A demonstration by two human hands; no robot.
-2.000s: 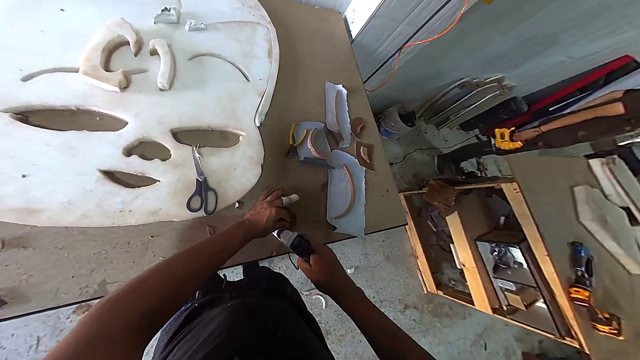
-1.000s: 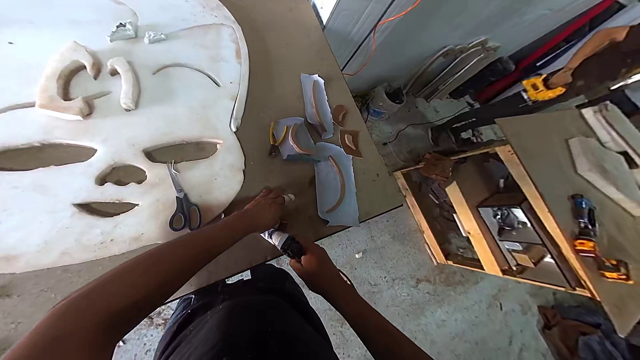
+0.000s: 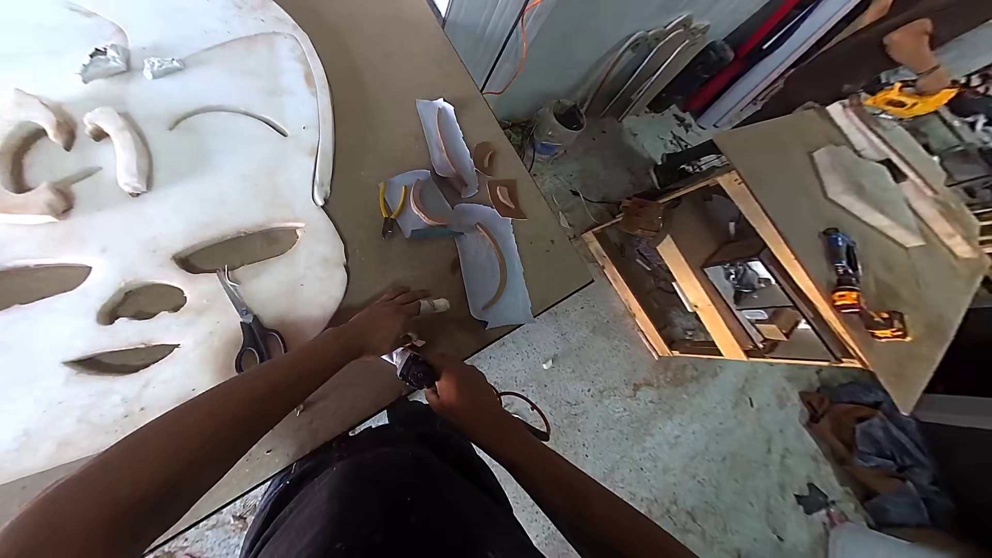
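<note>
My left hand (image 3: 385,319) presses down near the table's front edge, against a small pale piece (image 3: 434,306) that shows past its fingers. In my right hand (image 3: 465,394) is a dark-headed corded power tool (image 3: 416,372), its working end facing the left hand. A large white foam face panel (image 3: 217,178) with cut-out eyes and mouth lies at the left. Scissors (image 3: 252,333) with dark handles rest on it, beside loose curved foam pieces (image 3: 124,151). Yellow-handled pliers (image 3: 390,209) lie near paper sheets (image 3: 515,271) that bear thin curved strips (image 3: 496,263).
At the right, a wood-framed table (image 3: 783,147) holds a cordless drill (image 3: 843,267) and pale cut boards (image 3: 868,194). Another person's hand (image 3: 914,50) is by a yellow power tool (image 3: 911,99). A bucket (image 3: 558,126) stands by the wall; a cable hangs near my right wrist.
The view has shifted somewhat to the right. At the far right, the other person's hand now shows apart from the yellow tool. My hands remain close together at the table's edge.
</note>
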